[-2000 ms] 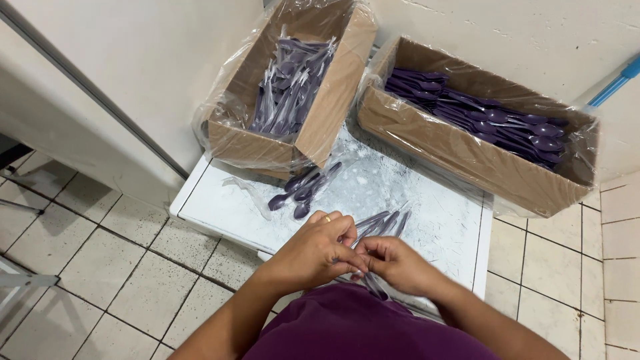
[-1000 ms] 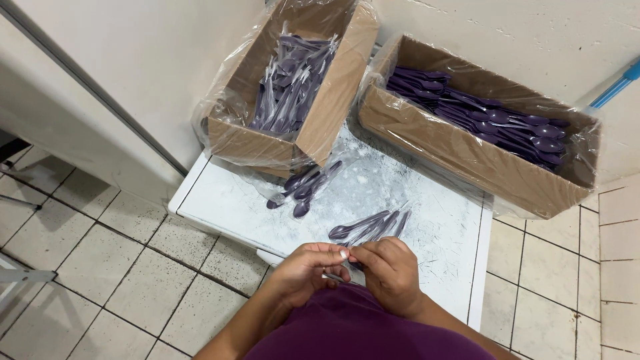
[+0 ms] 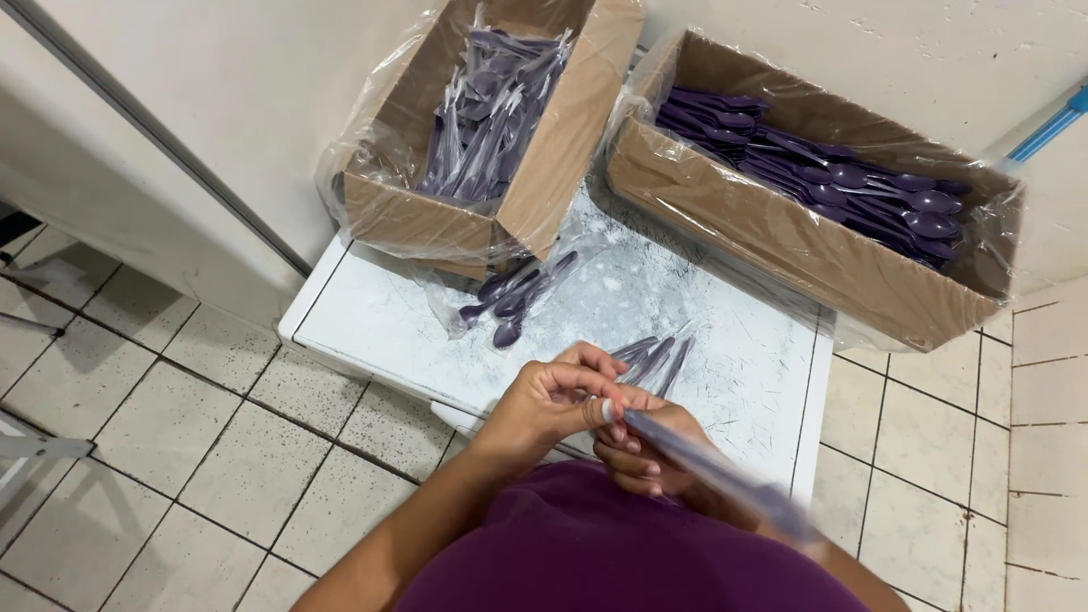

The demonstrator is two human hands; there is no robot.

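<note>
A purple plastic spoon in a clear sleeve (image 3: 722, 476), blurred by motion, slants down to the right from my fingers, across my right forearm. My right hand (image 3: 650, 442) grips its upper end. The thumb and fingers of my left hand (image 3: 565, 395) meet at that same end; whether they pinch it is unclear. Just beyond my hands lie several wrapped purple spoons (image 3: 654, 361) on the white scratched surface. Another group of purple spoons (image 3: 518, 297) rests near the left box, beside clear plastic film (image 3: 438, 302).
At the back left, a cardboard box (image 3: 416, 217) lined with clear plastic holds wrapped spoons (image 3: 493, 119). The cardboard box at the right (image 3: 799, 246) holds loose purple spoons (image 3: 816, 174). They stand on a white appliance top (image 3: 365, 340). A blue handle (image 3: 1045, 127) leans at far right.
The sleeved spoon now extends down to the right from my hands, where earlier only a small part of something showed between them. Both boxes have stayed in place.
</note>
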